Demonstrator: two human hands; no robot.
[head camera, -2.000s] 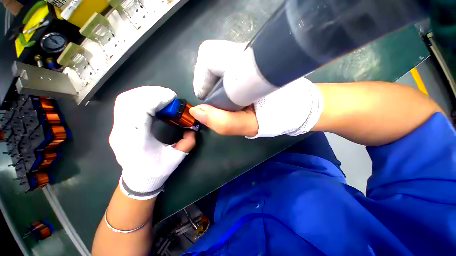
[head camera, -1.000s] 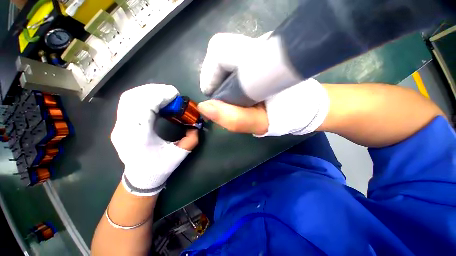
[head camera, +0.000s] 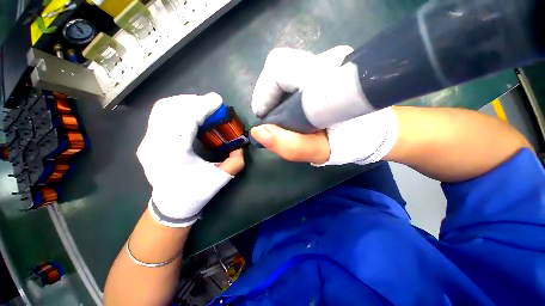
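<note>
My left hand (head camera: 185, 158), in a white glove with some bare fingertips, holds a coil component (head camera: 223, 130) with orange-copper winding and blue and black ends above the dark green bench top. My right hand (head camera: 317, 107), also gloved with a bare thumb tip, grips the front of a thick dark grey dispensing syringe (head camera: 412, 66) with a pale band. The syringe points down-left, its tip at or close to the coil's right end; contact cannot be told. The syringe's rear end runs out of clear view at the top right.
A block of coils (head camera: 45, 140) stands at the left. A pale metal fixture (head camera: 137, 66) with clear-yellowish slots is at the upper left, beside a round dial (head camera: 79, 31). A loose coil (head camera: 48, 273) lies at the lower left beyond a pale rail (head camera: 74, 254).
The coil has turned in my left hand and shows more of its copper winding. Both hands and the syringe sit a little further right in the view.
</note>
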